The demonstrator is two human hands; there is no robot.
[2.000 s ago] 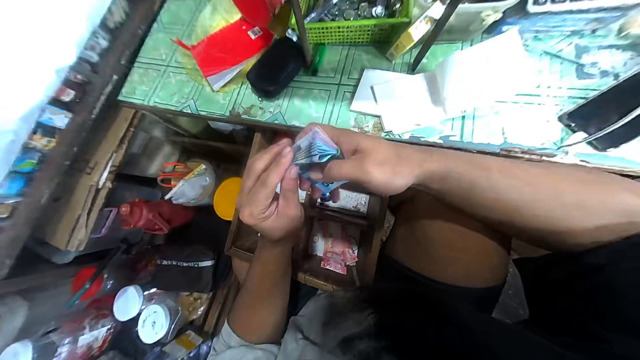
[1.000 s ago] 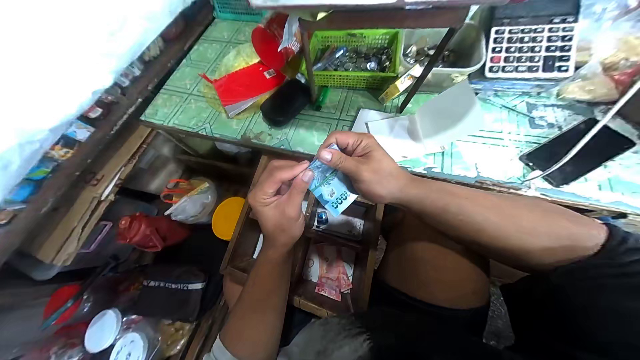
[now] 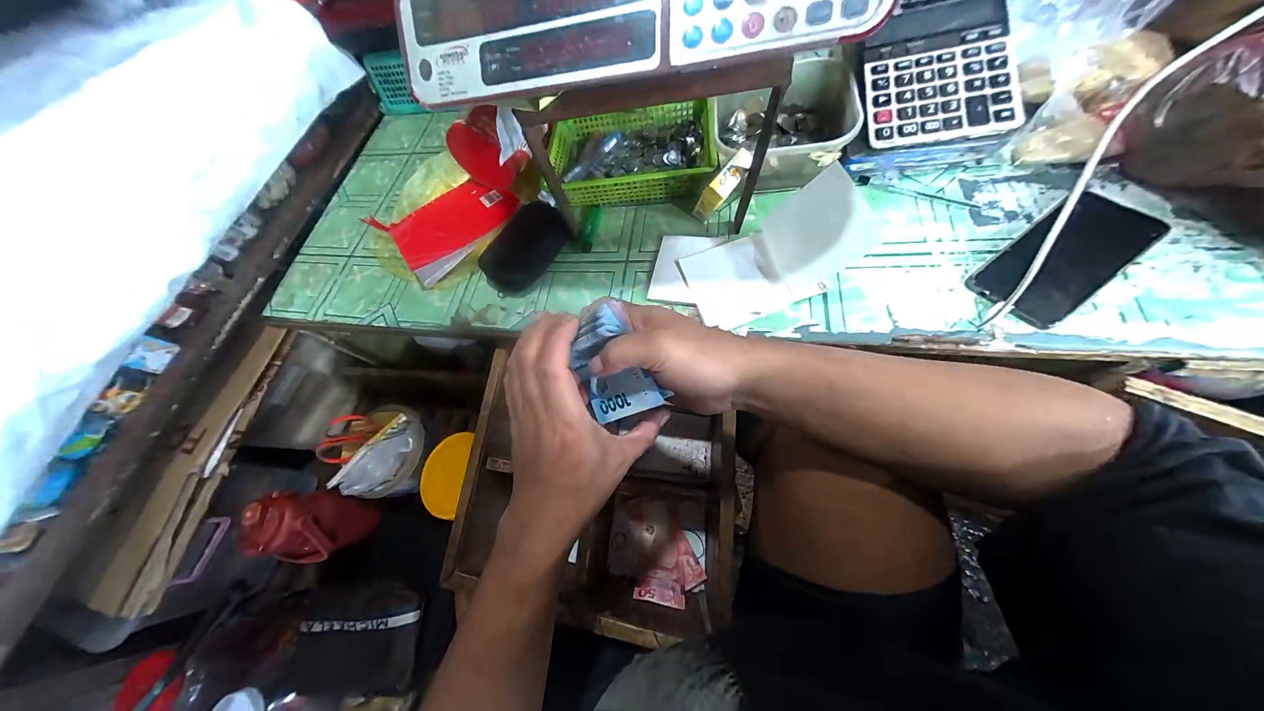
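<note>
Between my two hands is a folded stack of blue banknotes (image 3: 624, 393), held above an open wooden drawer (image 3: 477, 494). My left hand (image 3: 568, 420) grips the notes from the left side, its fingers upright along the stack. My right hand (image 3: 676, 355) pinches them from the right, thumb on top. Below, a front compartment of the drawer holds several red banknotes (image 3: 657, 558). Another compartment, partly hidden by my hands, has pale paper-like items (image 3: 681, 454) in it.
On the green-patterned counter (image 3: 365, 286) lie white papers (image 3: 736, 272), a black case (image 3: 523, 247), a red packet (image 3: 449, 232) and a smartphone (image 3: 1071, 257) under a white cable. Behind stand a green coin basket (image 3: 632, 188), a coin tub (image 3: 810, 158), a digital scale (image 3: 573, 49) and a calculator (image 3: 943, 94).
A blue note spread between my hands one second ago is now with the stack, which is folded and gripped by both hands. The view has tilted up, showing the scale.
</note>
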